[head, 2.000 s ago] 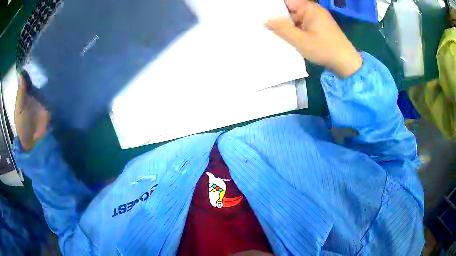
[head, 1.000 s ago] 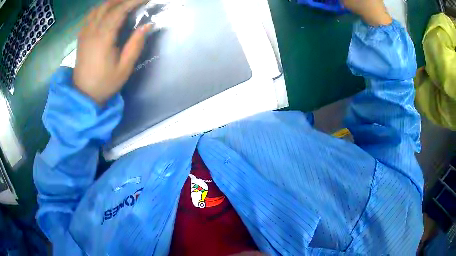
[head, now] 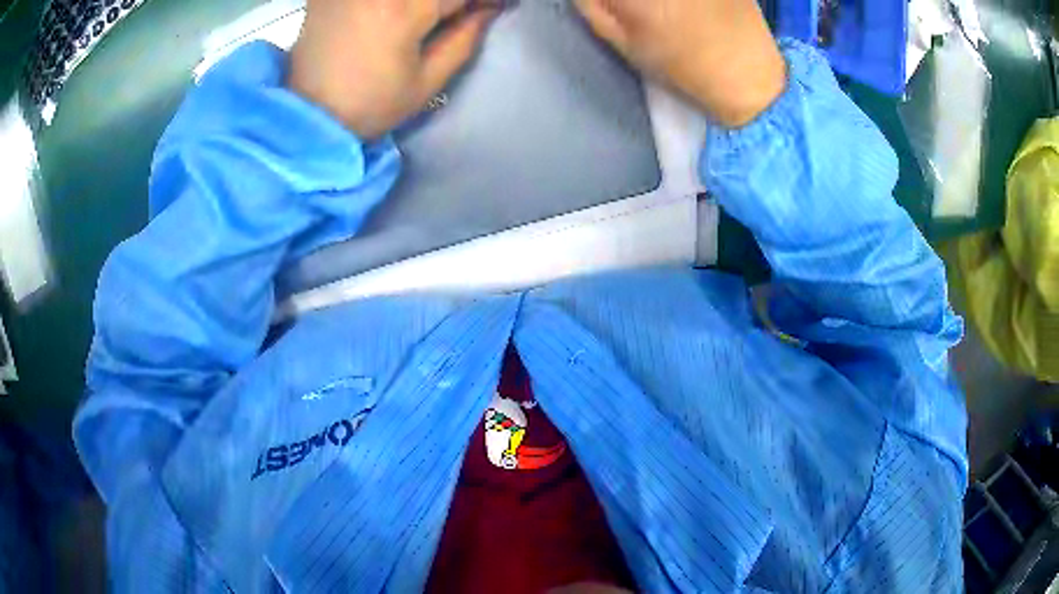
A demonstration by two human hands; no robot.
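Note:
A grey tablet back cover (head: 546,139) lies on white separator sheets (head: 604,246), its far part cut off by the top edge of the picture. My left hand (head: 377,58) is over the cover's left part, fingers bent, fingertips at the top edge. My right hand (head: 697,46) is over the cover's upper right, its fingertips also at the top edge. What the fingertips touch or hold is cut off or hidden, so I cannot tell whether either hand holds a small part.
A blue parts bin (head: 859,41) is at the upper right, with a clear plastic strip (head: 955,128) right of it. A sheet of black rings (head: 76,41) lies at the upper left. A white strip (head: 21,209) is at the left. A yellow sleeve (head: 1034,255) shows at the right.
The cover came down onto the white sheets. My right hand has moved from the blue bin to the cover's upper right. My left hand has moved right and up over the cover.

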